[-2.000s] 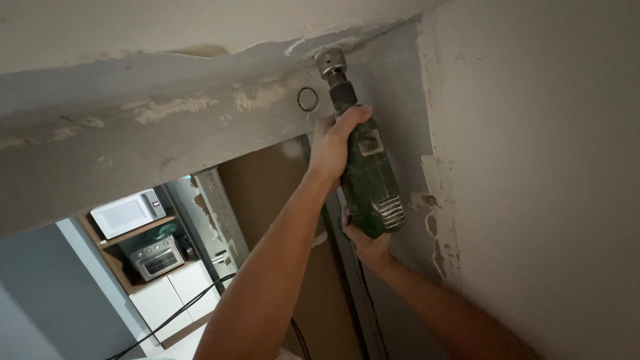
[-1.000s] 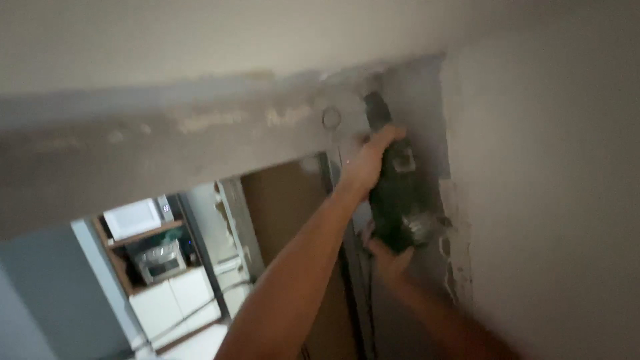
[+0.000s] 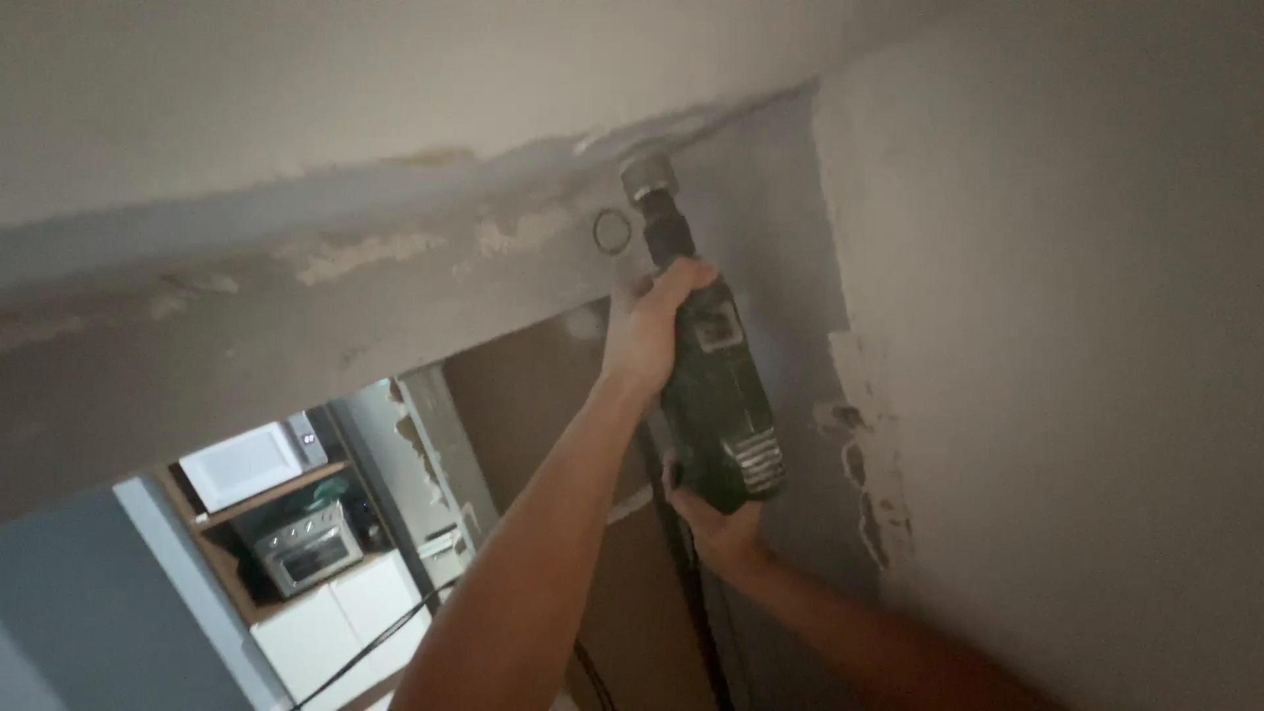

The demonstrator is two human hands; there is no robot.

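A dark green power drill (image 3: 716, 395) points up at the beam, with a metal hole saw (image 3: 650, 178) on its chuck end close to the plaster near the inner corner. My left hand (image 3: 647, 321) is closed round the front of the drill body, just behind the black chuck (image 3: 669, 237). At the rear end, my right hand (image 3: 721, 523) grips the lower part of the drill; its fingers are partly hidden behind the body. Left of the hole saw, a circular groove (image 3: 612, 232) marks the beam. Whether the saw touches the plaster I cannot tell.
The beam (image 3: 375, 306) has chipped plaster, and the right wall (image 3: 1037, 346) has a broken edge. Below stands a brown panel (image 3: 523, 425). A black cable (image 3: 375, 642) crosses the lower left, before a cabinet (image 3: 326, 632) with a toaster oven (image 3: 311, 548) and a microwave (image 3: 247, 464).
Both hands keep hold of the drill throughout. The view has shifted, and the hole saw, blurred a second ago, shows more clearly now.
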